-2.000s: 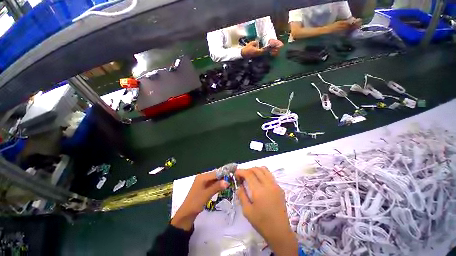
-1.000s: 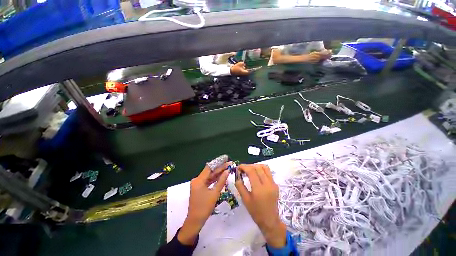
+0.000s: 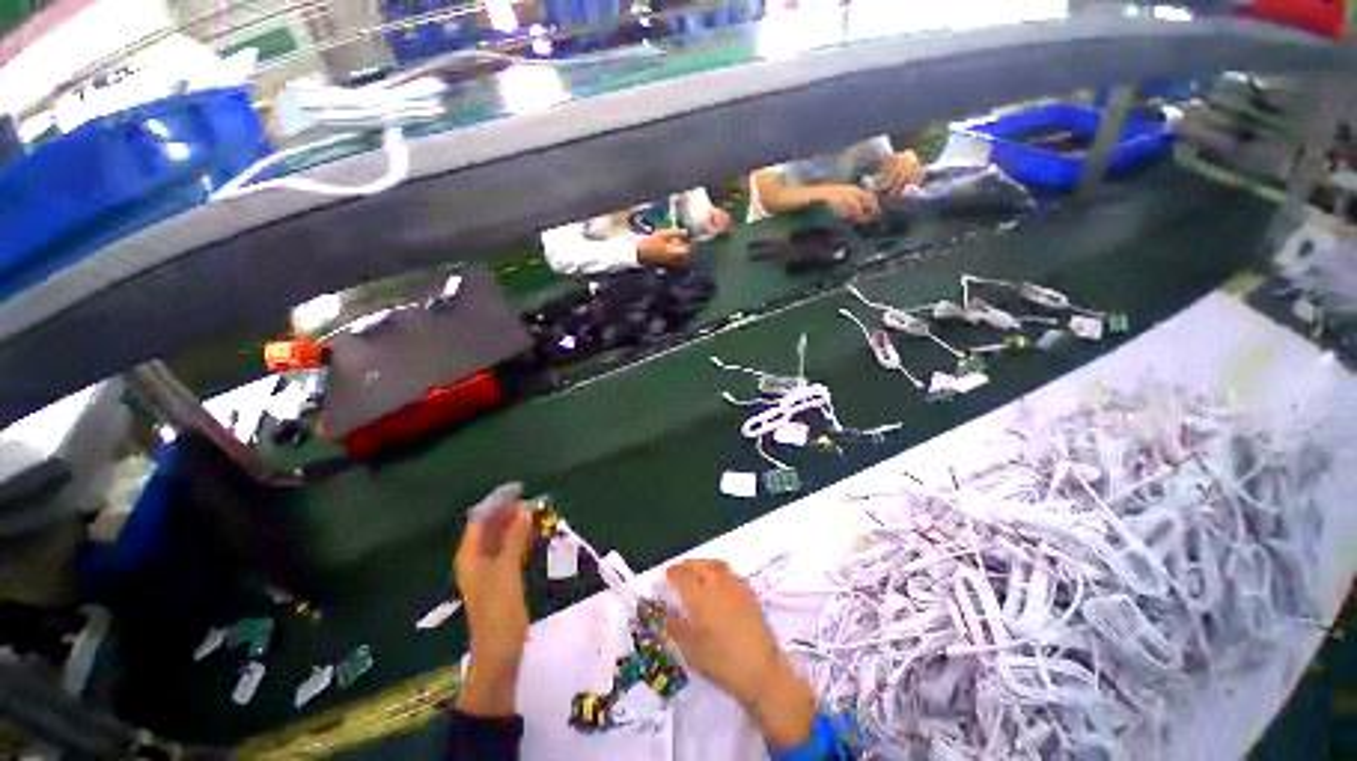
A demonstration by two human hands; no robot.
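Observation:
My left hand (image 3: pixel 496 610) is raised at the belt's near edge. A grey silvery piece (image 3: pixel 497 503) shows at its fingers, and a small green and yellow circuit board (image 3: pixel 543 517) is at its fingertips. A white rectangular piece (image 3: pixel 561 558) hangs below that board. A short white strip (image 3: pixel 613 568) runs from near the board towards my right hand (image 3: pixel 722 625). My right fingertips are at a small pile of circuit boards (image 3: pixel 633 677) on the white sheet (image 3: pixel 543 662); what they hold is hidden. A large tangled pile of white cables (image 3: pixel 1057 580) lies to the right.
Joined cables and boards (image 3: pixel 789 416) lie on the green belt (image 3: pixel 625 431) ahead, with more boards (image 3: pixel 354 665) at left. A grey shelf (image 3: pixel 625 112) crosses overhead. Opposite are a red box (image 3: pixel 424 409), black parts (image 3: pixel 625 309), a blue bin (image 3: pixel 1064 149) and co-workers' hands (image 3: pixel 856 196).
My hands have moved apart: the left is up and left with a board, the right is lower, over the board pile. The view has shifted, and the pile is less covered.

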